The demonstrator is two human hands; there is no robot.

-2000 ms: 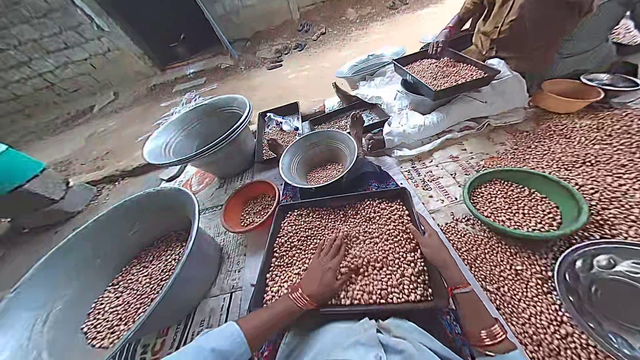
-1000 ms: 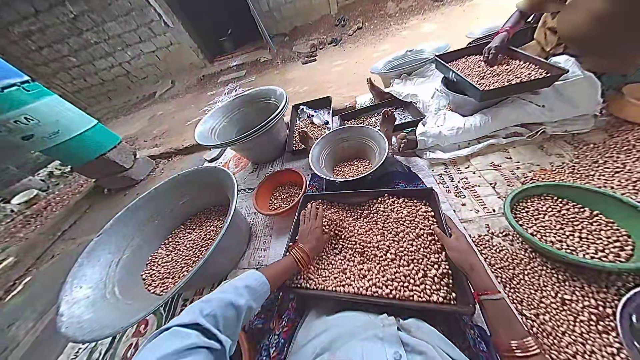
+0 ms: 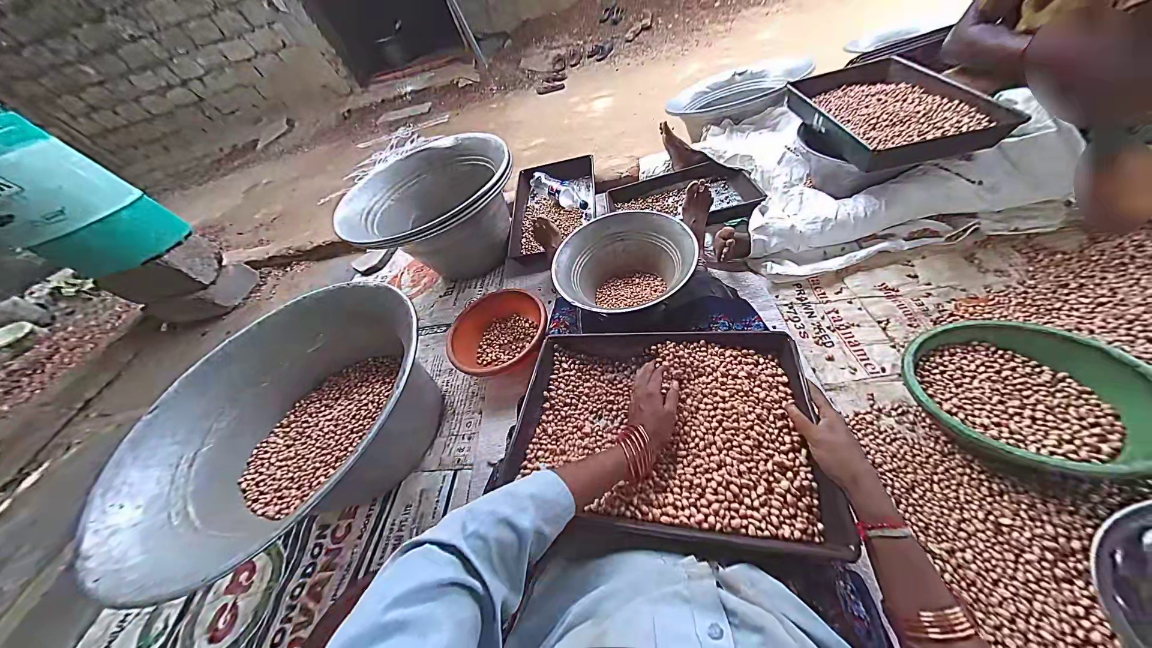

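A dark rectangular tray (image 3: 688, 538) full of reddish-brown nuts (image 3: 720, 450) rests on my lap. My left hand (image 3: 652, 407) lies among the nuts left of the tray's middle, its fingers spread and pointing away from me. With my right hand (image 3: 830, 436) I grip the tray's right rim, thumb over the edge, the other fingers mostly hidden. Just beyond the tray stands a metal basin (image 3: 576, 256) with some nuts in it. An orange bowl (image 3: 468, 337) holding a few nuts is beside the tray's far left corner.
A large metal tub (image 3: 171, 459) with nuts stands at left, stacked metal basins (image 3: 463, 238) behind it. At right, a green basin (image 3: 945, 423) sits by nuts heaped on printed sacks (image 3: 832, 315). Another person's arm (image 3: 990, 45) is near a far tray (image 3: 864, 148) of nuts.
My left hand has moved from the tray's left side toward its middle, and nuts are thinner at the far left. My right hand stays at the right rim. The view has shifted.
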